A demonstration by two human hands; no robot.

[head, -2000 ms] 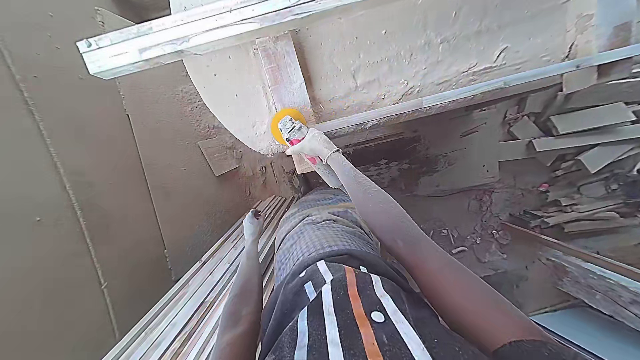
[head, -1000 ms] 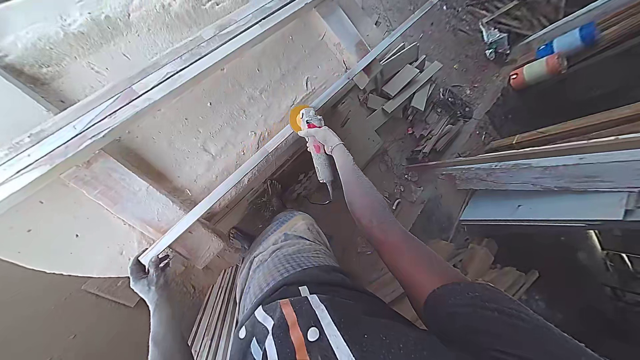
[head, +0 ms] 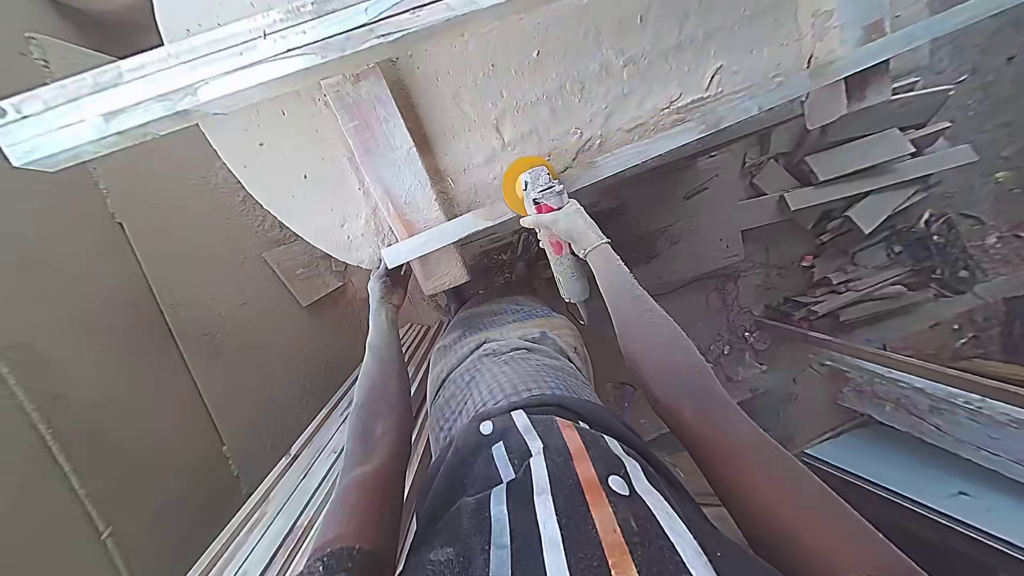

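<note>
My right hand [head: 570,227], in a pale glove, grips an angle grinder [head: 560,256] with a yellow disc [head: 524,184]. The disc lies over the edge of a long, pale strip [head: 456,234], which runs from lower left to upper right. My bare left hand [head: 389,286] holds the near left end of that strip, its fingers partly hidden under it. Beneath the strip lies a dusty board [head: 392,168] set crosswise, its end sticking out toward me.
Long pale lengths [head: 200,72] cross the upper left. Broken flat offcuts [head: 872,168] are heaped at the right. More long strips [head: 312,480] lie beside my left arm. A small square piece [head: 302,272] rests on the ground at left. A light-blue panel [head: 920,480] is at lower right.
Two seconds ago my left hand hung low by the long strips; one second ago it was on the strip's end, where it remains. The grinder stays in my right hand. The view has swung right and back.
</note>
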